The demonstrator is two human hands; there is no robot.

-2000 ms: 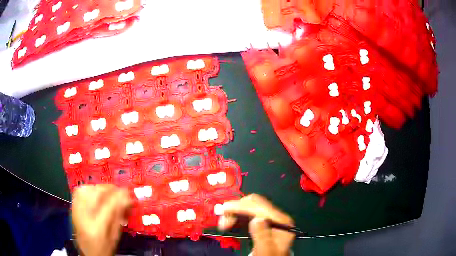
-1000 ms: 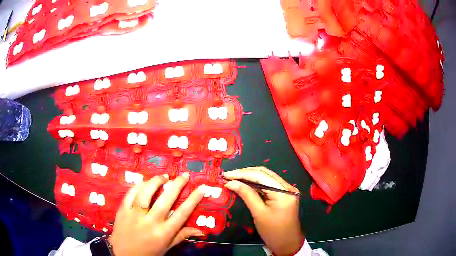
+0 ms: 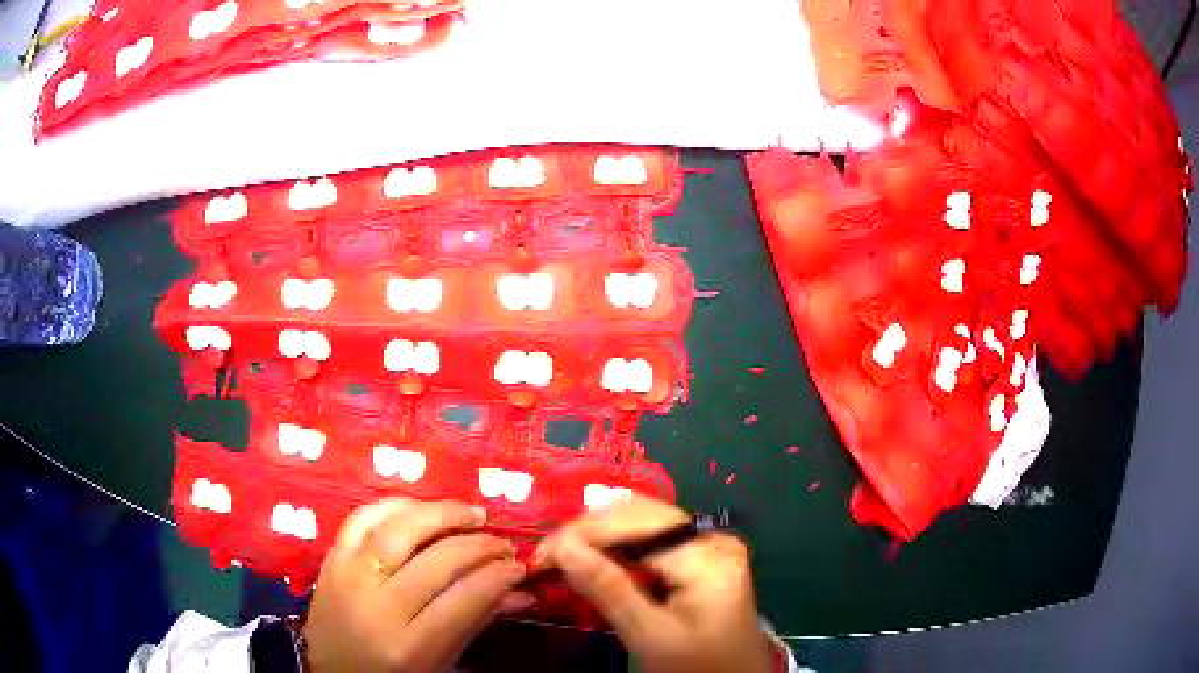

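A red motif sheet [image 3: 414, 322] with rows of white paired shapes lies on the dark green surface, with a hole near its left edge. My left hand [image 3: 414, 585] rests on its lower edge, fingers bent together at the red fabric. My right hand [image 3: 664, 579] holds dark slim tweezers [image 3: 658, 539], pointing left towards the left fingertips. The tweezers' tip is hidden or blurred between the hands. Whether my left fingers pinch a piece of the sheet is hard to see.
Draped red sheets [image 3: 868, 302] heap at the right, with crumpled white backing [image 3: 1019, 454] at their lower edge. Stacked red sheets [image 3: 237, 53] lie on the raised white surface [image 3: 592, 79]. A clear bluish bottle [image 3: 46, 287] is at the left. Red scraps [image 3: 752, 421] lie on the green.
Since one second ago, both hands have moved closer together at the sheet's lower edge, and the left fingers have drawn in from their spread. The whole view has shifted slightly.
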